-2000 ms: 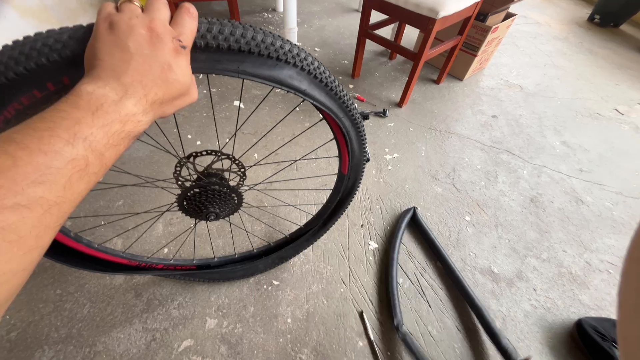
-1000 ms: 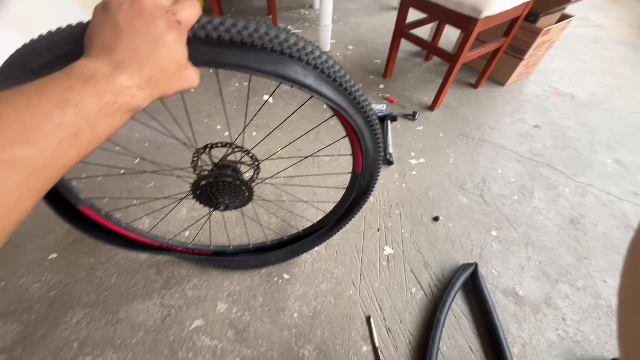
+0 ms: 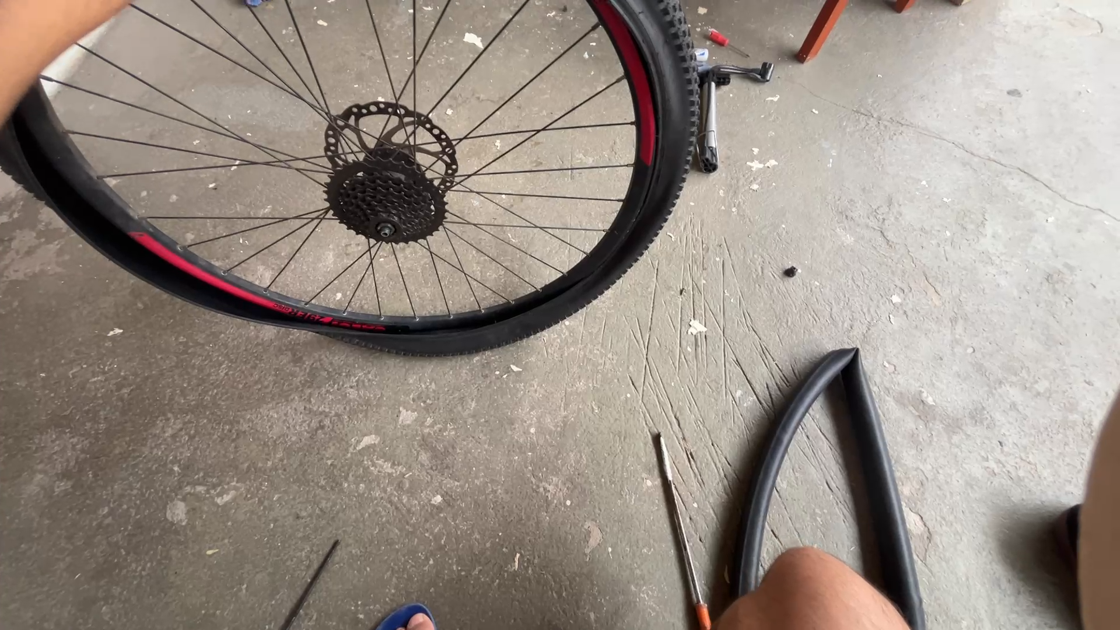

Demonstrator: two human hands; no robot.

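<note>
My left forearm (image 3: pixel 39 44) crosses the top left corner; the hand is beyond the frame. Beside it a rear bicycle wheel with a knobby tire (image 3: pixel 678 114) stands tilted, its cassette (image 3: pixel 385 197) and disc brake rotor (image 3: pixel 389 122) facing me. Along the lower side the tire bead sits outside the rim (image 3: pixel 219 282). A black inner tube (image 3: pixel 761 499) lies folded on the concrete at the lower right. Left of it rests a thin metal tool with an orange handle (image 3: pixel 678 516). No right hand can be made out; rounded bare skin at the bottom may be a knee.
Beyond the wheel lie a small hand pump (image 3: pixel 710 122) and a red-handled screwdriver (image 3: pixel 719 38). A small black piece (image 3: pixel 790 271) is on the floor. A dark thin rod (image 3: pixel 311 584) and a foot in a blue sandal (image 3: pixel 407 617) show at the bottom. A wooden chair leg (image 3: pixel 821 31) stands at the top.
The view has tilted down, so my left hand and the wheel's top have left the frame. The orange handle, the sandal and the bare skin at the bottom have come into sight.
</note>
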